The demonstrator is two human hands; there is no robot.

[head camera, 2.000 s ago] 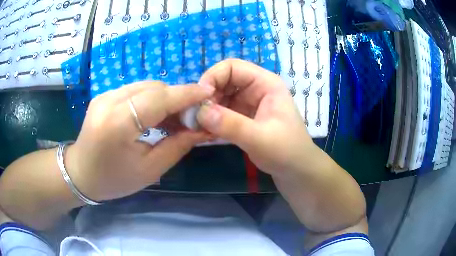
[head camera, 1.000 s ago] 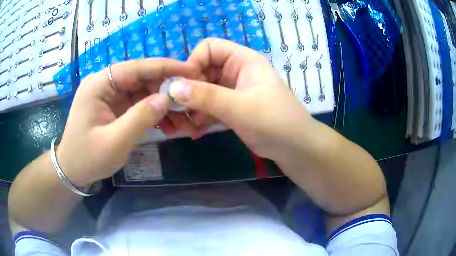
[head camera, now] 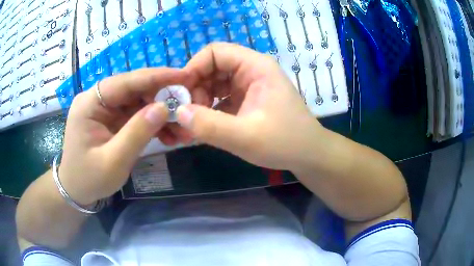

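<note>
A white ring holder (head camera: 180,93), a coin-sized disc, is pinched between the fingertips of both hands, its face turned up to the camera. A small round metal part (head camera: 171,104) sits at its centre, between the two thumb tips. My left hand (head camera: 112,130) holds the disc from the left, with a ring on one finger. My right hand (head camera: 249,109) holds it from the right, fingers curled behind. A small thin metallic piece (head camera: 220,101) shows by the curled right fingers; what it belongs to is hidden.
A foam board (head camera: 337,85) with rows of dumbbell-shaped metal parts lies behind the hands, another (head camera: 31,62) at left. Blue patterned film (head camera: 156,44) lies diagonally over parts. Pliers (head camera: 358,21), blue glossy packaging (head camera: 390,47) and stacked trays (head camera: 442,78) are at right. A printed label (head camera: 152,174) lies near the front edge.
Both hands have shifted left in view. The disc now faces the camera with the metal part visible, where the thumb covered it before. The board and film sit slightly differently in view.
</note>
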